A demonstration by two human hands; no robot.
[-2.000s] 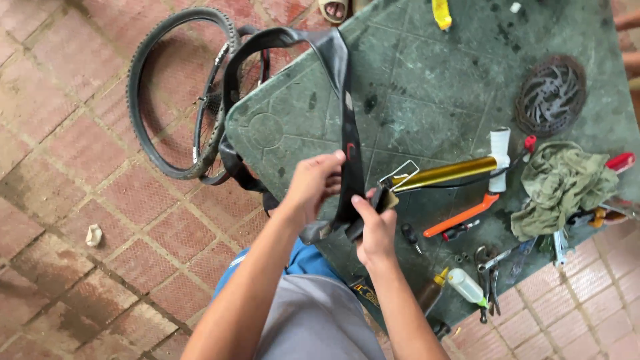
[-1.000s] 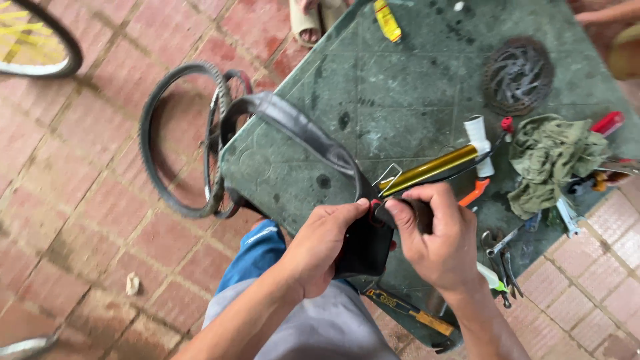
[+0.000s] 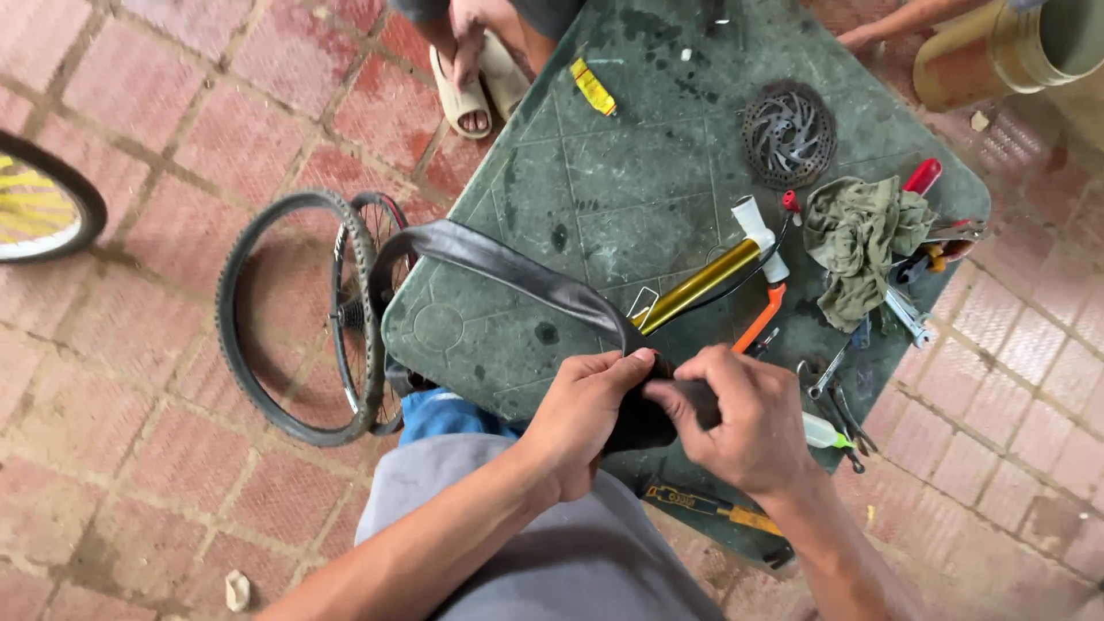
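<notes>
A black rubber inner tube runs from beyond the left corner of the green table to my hands. My left hand grips it, thumb on top, near a small red spot. Between the fingers and thumb of my right hand is a dark piece, perhaps part of the tube or a rubbing block; I cannot tell which. Both hands are close together over the table's near edge. Just beyond them lies a bicycle pump with a gold barrel. Part of the tube is hidden under my fingers.
A bicycle tire and a wheel stand left of the table. On it lie a brake rotor, a yellow tube, a green rag, wrenches and an orange-handled tool. Another person's sandalled foot is beyond.
Two seconds ago my left hand was spread on the tube's flat side; now it pinches the tube beside my right hand. My right hand has come over the top, holding a dark piece.
</notes>
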